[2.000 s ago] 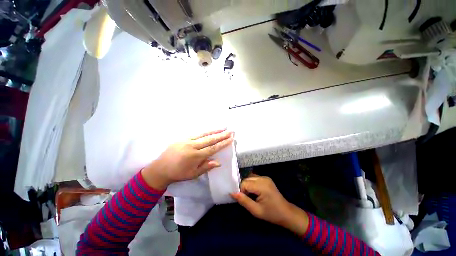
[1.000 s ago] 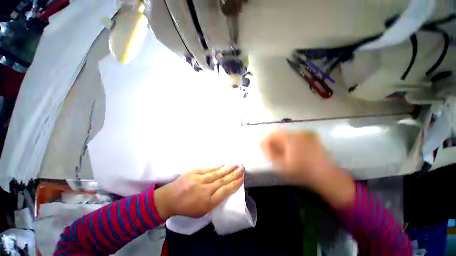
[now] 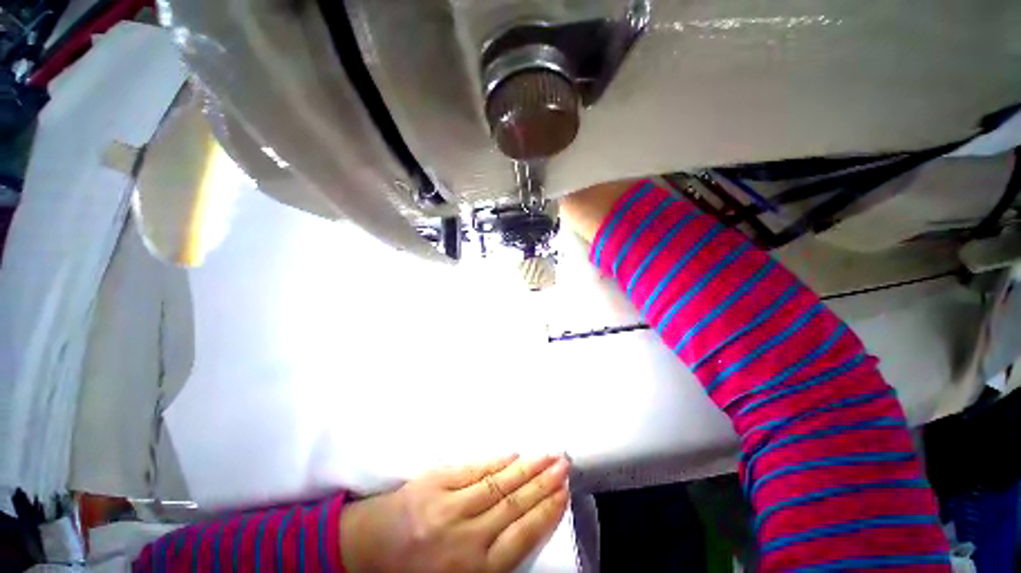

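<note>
A large white garment panel (image 3: 291, 381) lies over the table left of and below the needle area, washed out by bright light. My left hand (image 3: 465, 517) lies flat on the panel near the table's front edge, fingers pointing right, at the panel's right side. My right hand (image 3: 581, 213) is mostly hidden behind the sewing machine head (image 3: 717, 90); only the wrist shows beyond the striped sleeve, so its fingers and any hold cannot be seen. A ridged round knob (image 3: 533, 112) sits on the head, above the small dark parts at the needle.
A stack of white cut pieces (image 3: 67, 246) lies at the far left. A pale oval part (image 3: 185, 190) stands left of the needle. An orange-rimmed bin (image 3: 106, 512) is at lower left. Dark cables and tools are partly visible behind my right sleeve.
The view has moved closer to the machine head. My right hand has gone from the panel's edge up and behind the head. My left hand stays flat on the panel.
</note>
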